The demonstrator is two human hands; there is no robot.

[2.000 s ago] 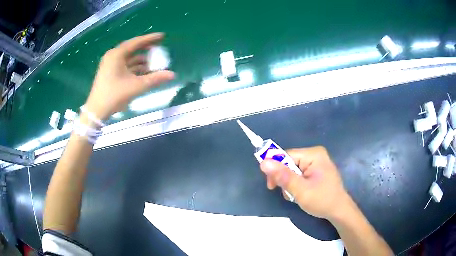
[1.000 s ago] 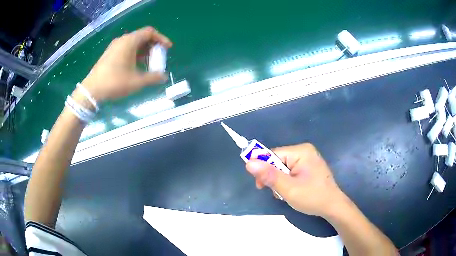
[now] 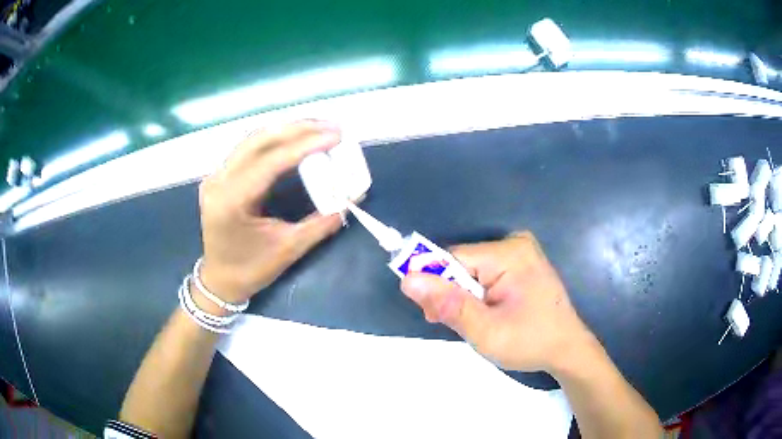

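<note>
My left hand (image 3: 257,201) holds white plastic units (image 3: 336,176), which look like two side by side, between thumb and fingers above the worktop. A thin lead sticks out at their lower end. My right hand (image 3: 506,304) grips a white glue tube (image 3: 437,264) with blue-purple print. Its long narrow nozzle (image 3: 371,225) points up and left, and its tip is at the lower end of the units. Whether the tip touches them or any glue comes out, I cannot tell.
The green belt (image 3: 429,30) carries a white unit (image 3: 550,43) and others at its edges. A white rail (image 3: 514,94) borders the dark worktop (image 3: 592,197). Several waiting units (image 3: 750,225) lie at the right. A white sheet (image 3: 377,377) lies at the near edge.
My left hand has come from over the belt towards me with the units, to the nozzle tip. My right hand has shifted slightly left with the tube. Units on the belt have moved left.
</note>
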